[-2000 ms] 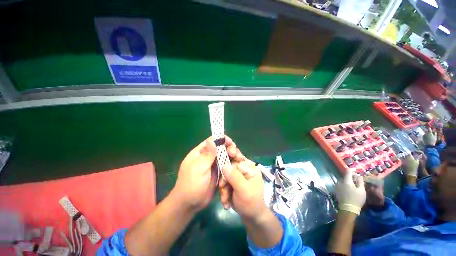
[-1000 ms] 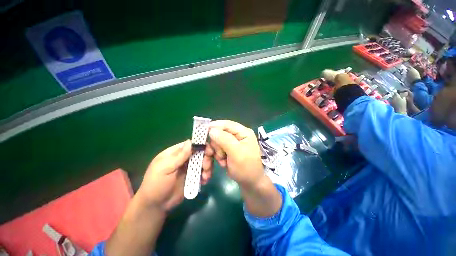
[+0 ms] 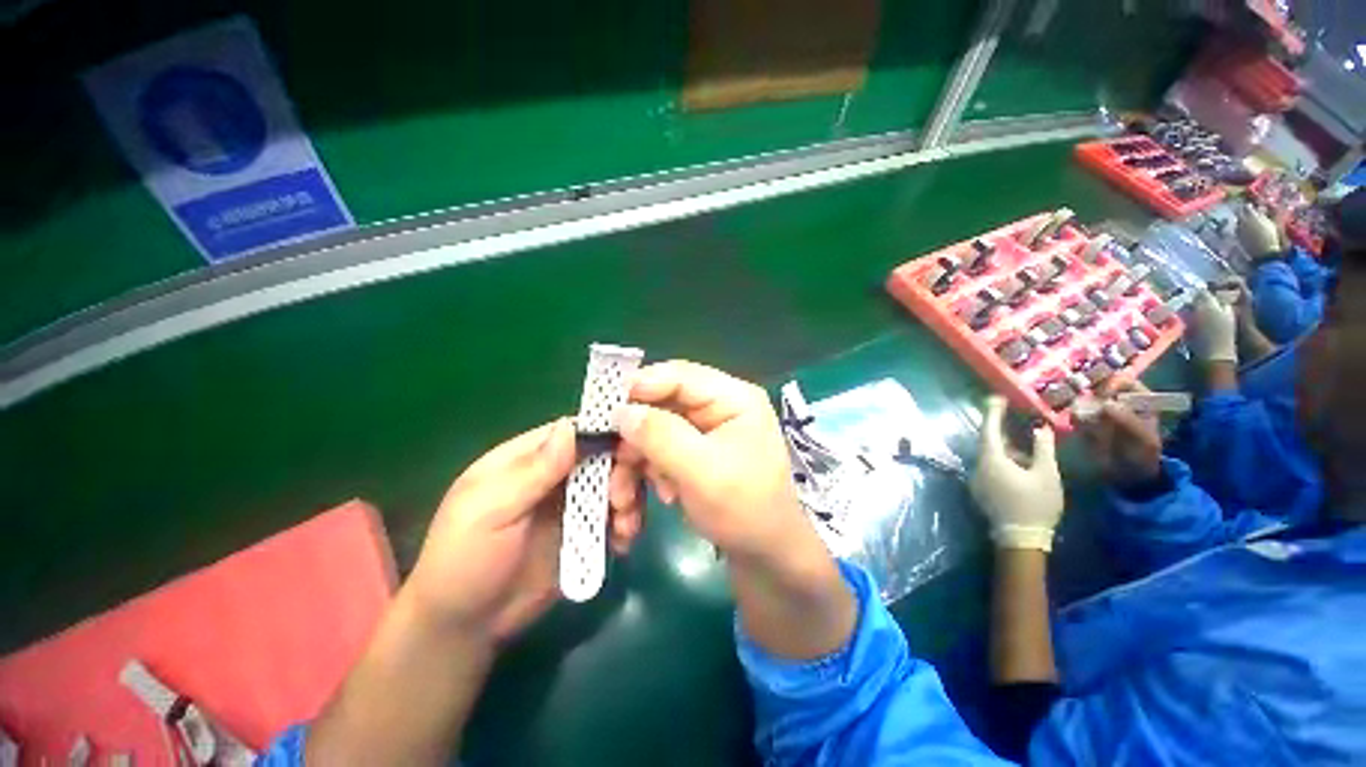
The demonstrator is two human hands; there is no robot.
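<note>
A white perforated watch strap (image 3: 587,517) hangs upright between my hands, its rounded end down and its squared end up. A narrow black keeper band (image 3: 596,444) crosses its middle. My left hand (image 3: 517,517) is bare and grips the strap at the band from the left. My right hand (image 3: 712,457) is bare and its thumb and fingers pinch the strap's upper part from the right. The fingers behind the strap are partly hidden.
A red pad (image 3: 225,622) at lower left holds several straps (image 3: 172,712). A clear plastic sheet (image 3: 899,517) with loose straps lies right of my hands. Beyond it is a red watch tray (image 3: 981,352). A neighbour's gloved hand (image 3: 1019,487) is beside the tray.
Since two seconds ago the strap has turned and now hangs with its rounded end down; the view has swung. The neighbour's arm has drawn back from over the tray.
</note>
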